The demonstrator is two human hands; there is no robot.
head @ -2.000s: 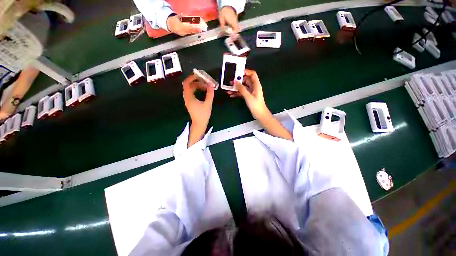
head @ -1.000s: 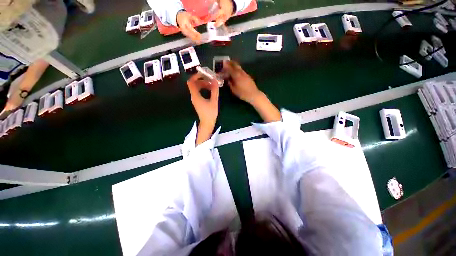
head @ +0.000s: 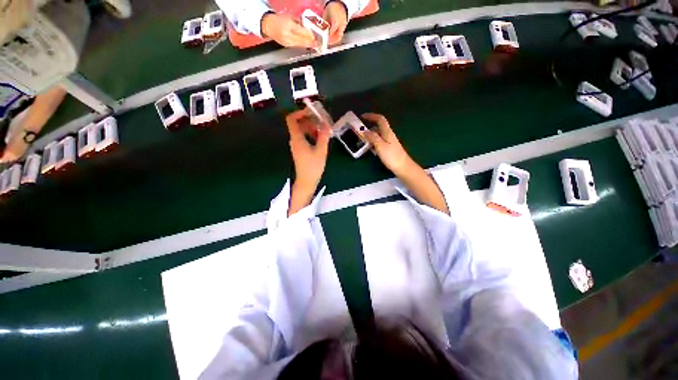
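My left hand [head: 307, 141] pinches a thin pale piece [head: 318, 113] between thumb and fingers; it may be a housing seen edge-on. My right hand [head: 386, 145] holds a white device housing [head: 352, 135] by its right side, tilted, with its window opening facing up. The two held pieces are side by side, very close; whether they touch I cannot tell. Both hands are above the dark green conveyor belt [head: 245, 159]. Another white housing [head: 302, 83] stands on the belt just beyond my left hand.
More housings [head: 228, 99] stand on the belt at left and right. Metal rails [head: 186, 240] edge it. White paper [head: 208, 297] lies under my forearms. Two loose housings [head: 578, 182], a whitish scrap [head: 580, 276] and stacked housings [head: 658, 178] are at right. A coworker's hands [head: 290, 30] hold a housing opposite.
My right hand has drawn back toward me and now shows a housing beside the left hand's piece. A housing now stands free beyond my left hand. The coworker's housing is now raised and tilted.
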